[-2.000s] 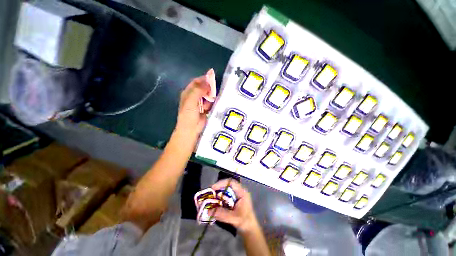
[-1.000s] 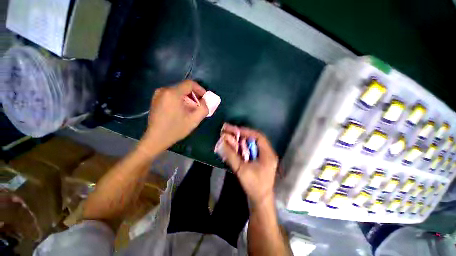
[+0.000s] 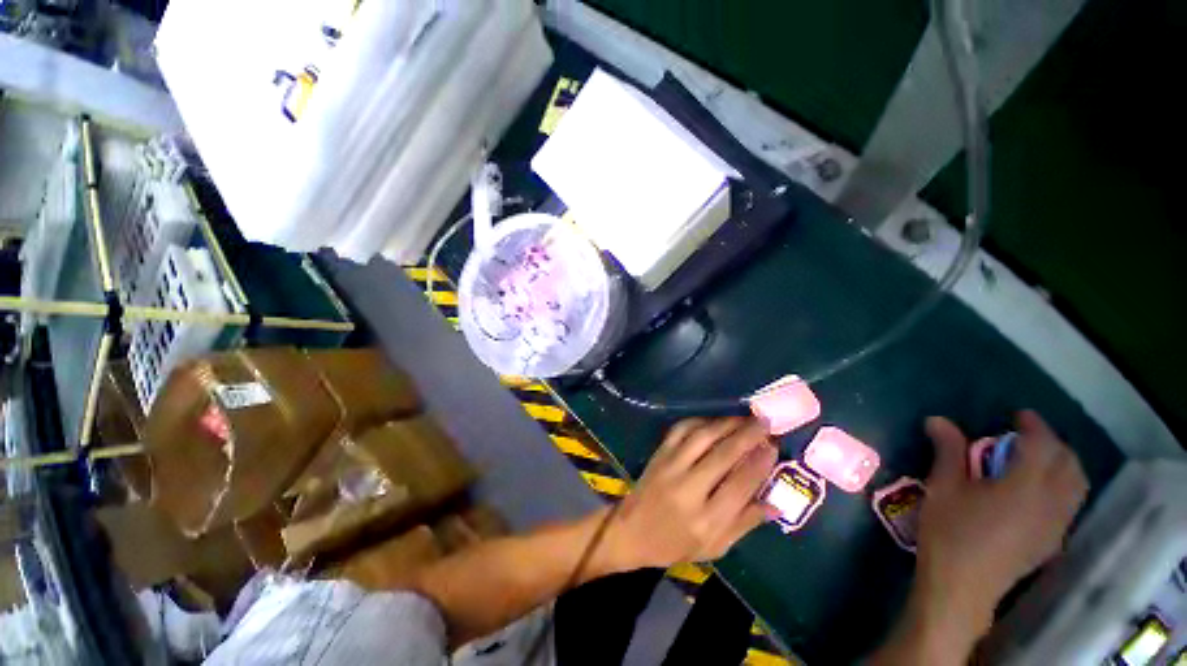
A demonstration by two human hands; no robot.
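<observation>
Two pale pink covers lie on the green bench, one at my left fingertips [image 3: 785,405] and one just right of it [image 3: 842,458]. A pink-rimmed open housing with a white and yellow inside [image 3: 791,496] lies below them, against my left hand [image 3: 709,488]. My left fingers are bent; whether they grip it is unclear. A second open housing, darker inside [image 3: 898,511], lies beside my right hand [image 3: 996,520]. My right hand is slightly blurred and holds a pink and blue unit [image 3: 993,455] between thumb and fingers.
A round clear tub of pink pieces [image 3: 534,293] stands by a white carton [image 3: 638,176] on a black block. White stacked trays [image 3: 378,117] stand at upper left. A clear hose [image 3: 963,247] arches over the bench. A tray edge [image 3: 1106,572] is at lower right; brown cartons [image 3: 280,429] are lower left.
The view has swung left. Covers and open housings now lie on the bench instead of in my hands. The tray of units has moved mostly out of view at lower right.
</observation>
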